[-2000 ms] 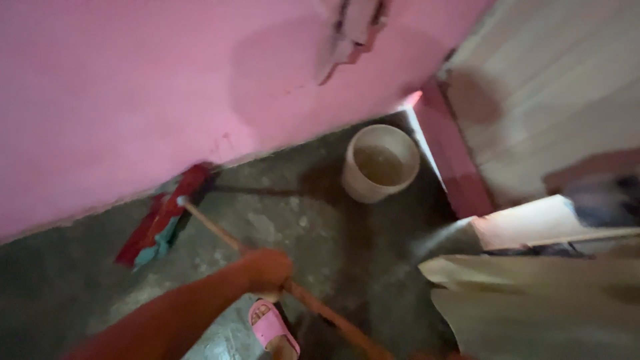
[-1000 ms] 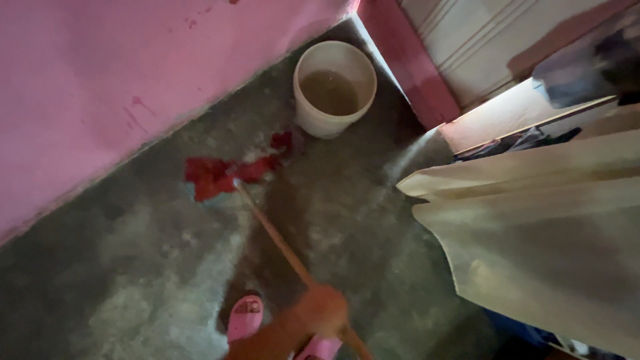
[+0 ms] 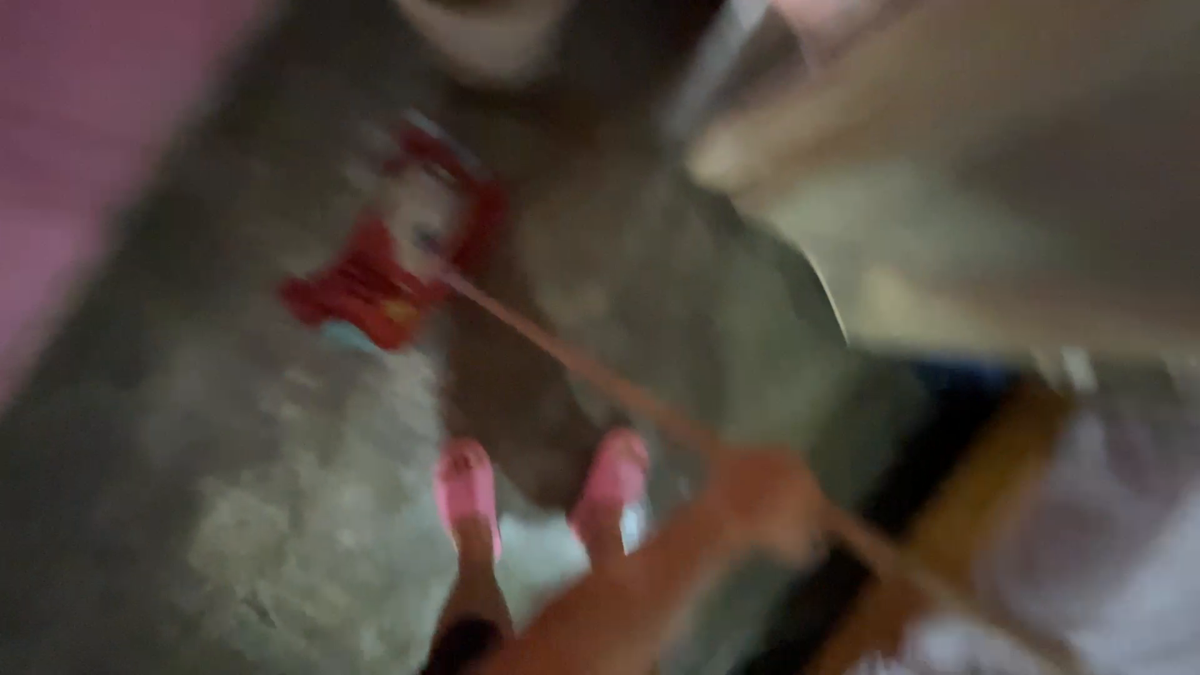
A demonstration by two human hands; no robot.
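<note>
My left hand [image 3: 764,497] is closed around a long thin stick handle [image 3: 581,361], which slants from the lower right up to the left. At the handle's far end a red cloth [image 3: 375,281], with a light patch and a bit of teal at its edge, lies bunched about the head on the concrete floor [image 3: 253,525]. The head itself is mostly covered, and the picture is blurred. My right hand is out of view.
A pale bucket [image 3: 487,42] stands at the top edge, partly cut off. The pink wall [image 3: 94,122] is at left. A pale hanging sheet [image 3: 937,197] juts in from the right. My feet in pink slippers [image 3: 466,483] stand below the cloth.
The red cloth has come away from the pink wall, where it lay two seconds ago, and is nearer my feet. My left hand still holds the handle. The view has shifted, leaving the bucket at the top edge.
</note>
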